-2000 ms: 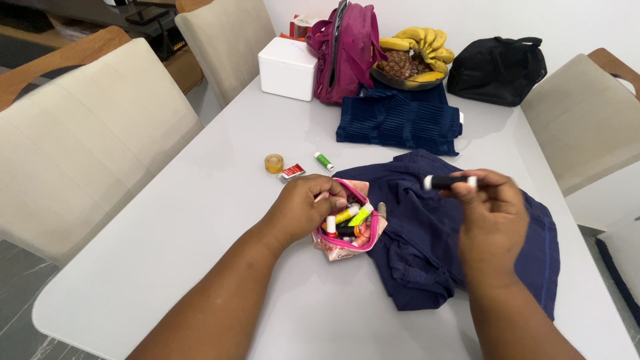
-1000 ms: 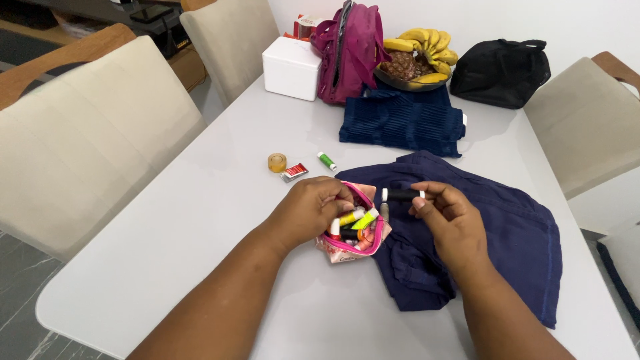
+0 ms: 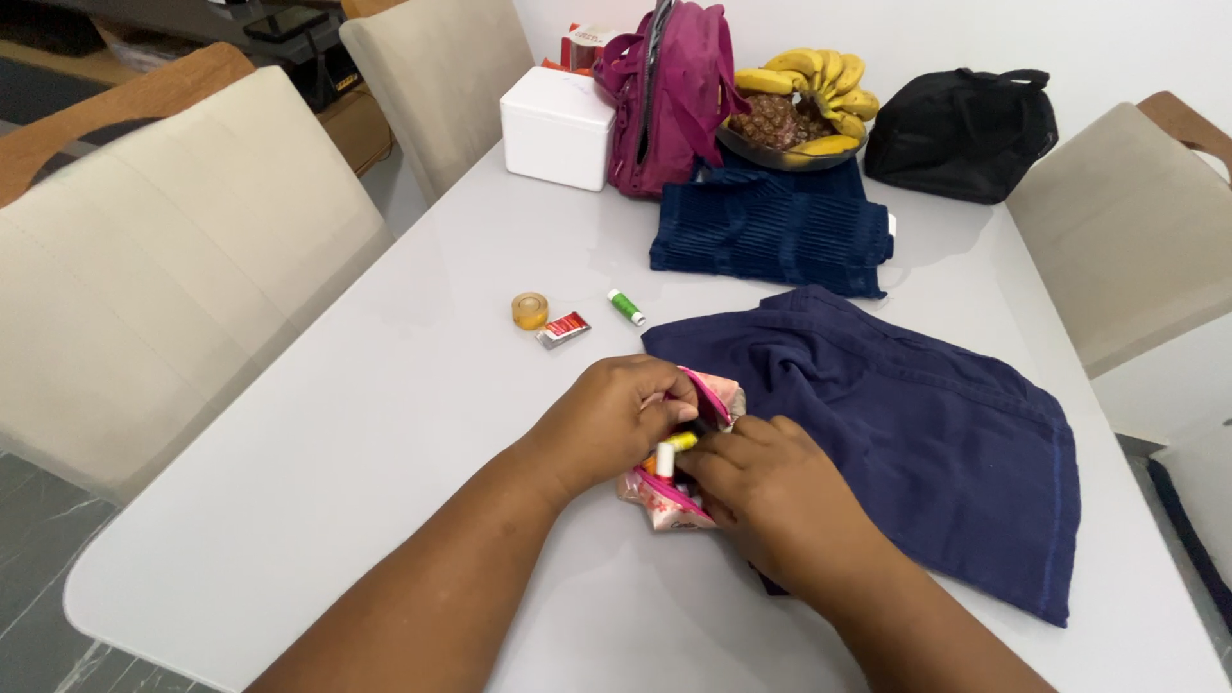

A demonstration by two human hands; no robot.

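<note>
A small pink floral zippered pouch (image 3: 685,515) lies open on the white table, with several thread spools inside, among them a yellow spool (image 3: 681,442) and one with a white end (image 3: 665,462). My left hand (image 3: 616,419) grips the pouch's upper left rim. The fingers of my right hand (image 3: 770,481) reach into its right side; their tips are hidden, and whether they hold a spool cannot be told. Dark blue folded fabric (image 3: 924,433) lies right of the pouch. A green thread spool (image 3: 626,307), a tape roll (image 3: 529,311) and a small red and silver packet (image 3: 563,329) lie beyond my left hand.
At the back stand a white box (image 3: 556,130), a magenta backpack (image 3: 674,106), a bowl (image 3: 794,159) with bananas and a pineapple, and a black bag (image 3: 962,135). A folded blue ribbed cloth (image 3: 775,236) lies before them. Beige chairs (image 3: 173,279) flank the table.
My right hand has come left from over the dark blue fabric to the pouch. The black spool it held is no longer plainly visible. My left hand stays at the pouch.
</note>
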